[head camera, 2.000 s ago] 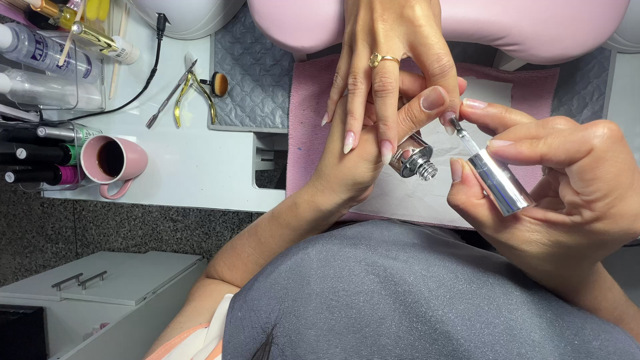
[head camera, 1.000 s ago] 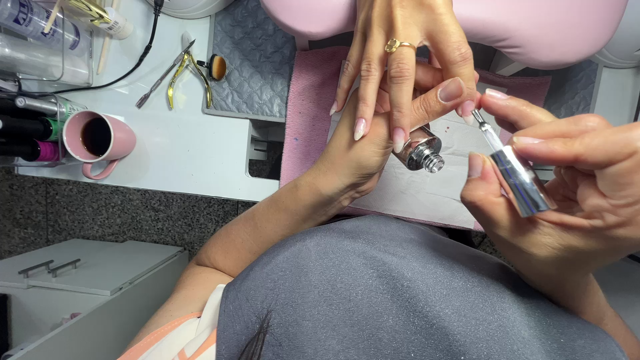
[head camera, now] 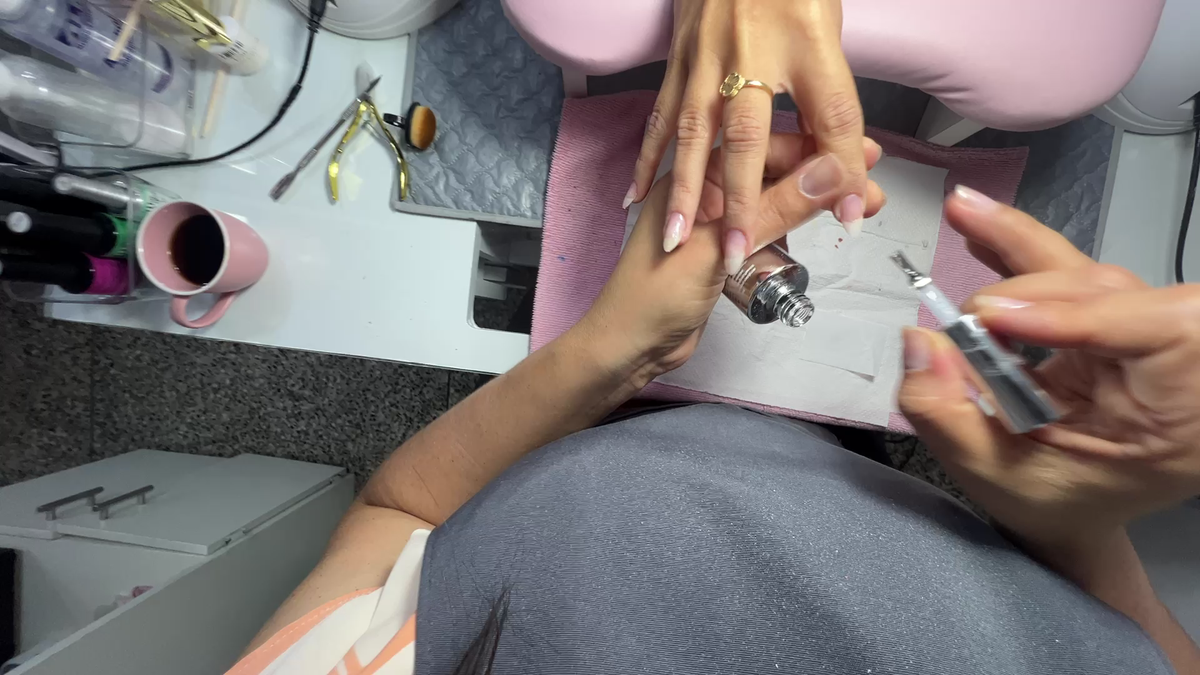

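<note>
My left hand (head camera: pixel 684 253) lies palm up under another person's hand (head camera: pixel 750 122), its thumb on that person's index finger. The other hand wears a gold ring (head camera: pixel 742 85) and has long pale, pointed nails. An uncapped silver nail polish bottle (head camera: pixel 771 286) with a threaded neck is tilted at my left palm; how it is held is partly hidden. My right hand (head camera: pixel 1059 375), at the right, grips the silver cap of a nail polish brush (head camera: pixel 1003 370) between thumb and fingers. The brush tip points up and left, apart from the nails. White paper (head camera: pixel 825 347) lies beneath on a pink towel (head camera: pixel 586 206).
At the left stand a pink mug (head camera: pixel 246 251) of dark liquid and an organizer with bottles (head camera: pixel 103 103). Gold-handled nippers (head camera: pixel 345 155), a metal cuticle pusher (head camera: pixel 323 141) and a round brush (head camera: pixel 421 127) lie near a grey quilted mat (head camera: pixel 483 122). A pink cushioned armrest (head camera: pixel 1012 47) spans the top.
My right hand has drawn the polish brush away from the other person's index fingernail, toward the right. My left hand still supports that person's hand.
</note>
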